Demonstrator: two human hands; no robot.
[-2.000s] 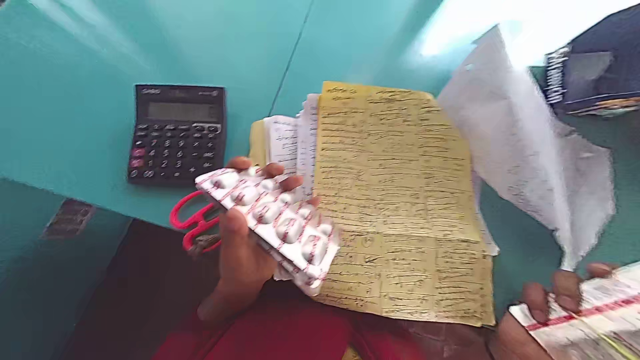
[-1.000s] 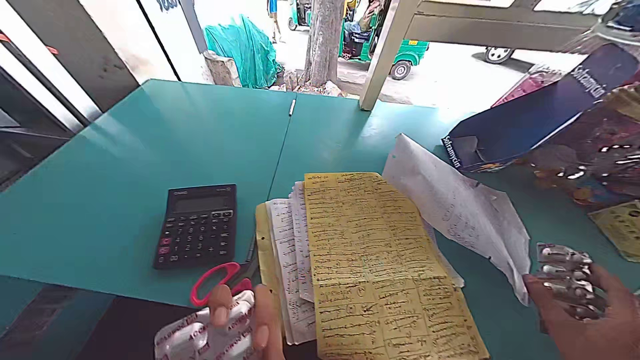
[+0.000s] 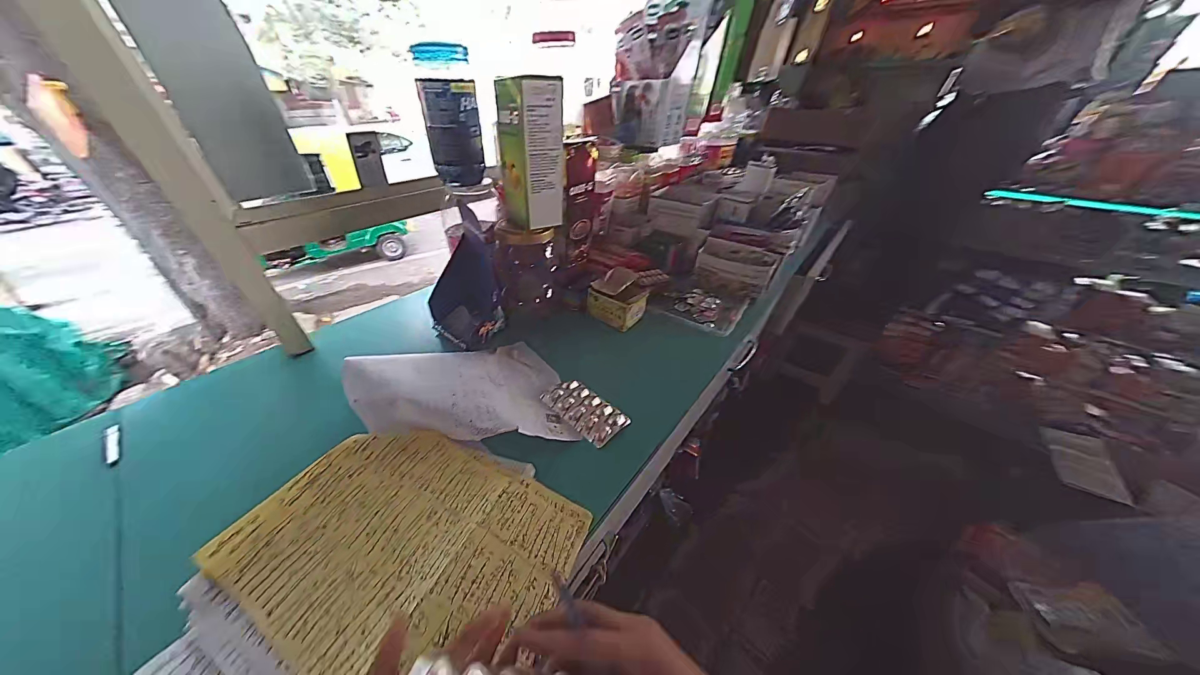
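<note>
At the bottom edge my left hand (image 3: 445, 642) holds a blister pack of tablets (image 3: 455, 666), mostly cut off by the frame. Close beside it, my right hand (image 3: 600, 642) has its fingers around a thin dark pen-like object (image 3: 567, 600); blur hides its exact kind. Both hands are over the lower part of a yellow sheet covered in handwriting (image 3: 394, 534), which lies on white papers (image 3: 220, 619). Beyond it a crumpled white paper (image 3: 450, 389) lies on the green counter, and a silver blister strip (image 3: 586, 412) rests against its right end.
A dark blue carton (image 3: 466, 295), a lidded jar (image 3: 530, 267), a green box (image 3: 530, 150) and a small yellow box (image 3: 617, 305) stand farther back. Trays of medicine packs (image 3: 741, 262) line the counter (image 3: 647, 366). A slanted post (image 3: 206, 216) stands at left; shelves are at right.
The view has swung far right. The silver blister strip, in my right hand a second ago, now lies by the white paper. My hands have come together, and the right holds a thin dark object.
</note>
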